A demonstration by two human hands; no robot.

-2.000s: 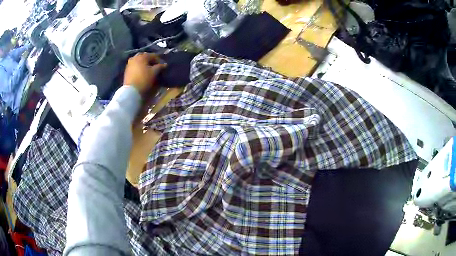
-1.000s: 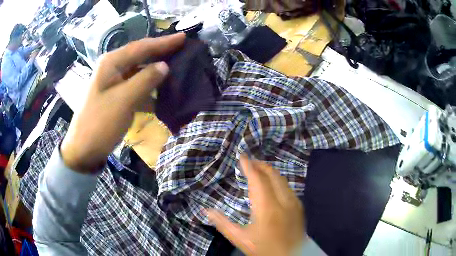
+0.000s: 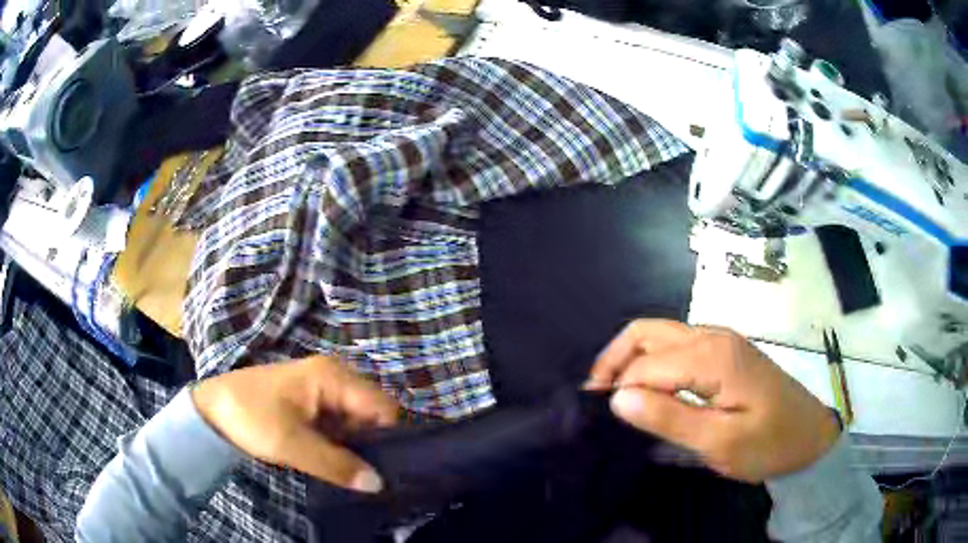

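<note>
A dark fabric piece (image 3: 467, 451) is stretched between my hands at the bottom centre. My left hand (image 3: 303, 419) holds its left end between thumb and fingers. My right hand (image 3: 716, 398) pinches its right end near a corner. A plaid garment piece (image 3: 350, 212) lies bunched behind, joined or next to a wide dark panel (image 3: 584, 276) lying flat left of the sewing machine. Where the held piece ends and the dark panel begins is hard to tell.
The white sewing machine head (image 3: 732, 138) is at the right. A small dark rectangle (image 3: 847, 268) lies on its bed. Thread snips (image 3: 837, 377) lie beside my right hand. Brown cardboard (image 3: 159, 255) and a grey round-fronted device (image 3: 74, 106) are at the left.
My left hand has brought a dark piece from the far left to the front. My right hand has closed on its other end. The view has shifted right, showing more of the machine.
</note>
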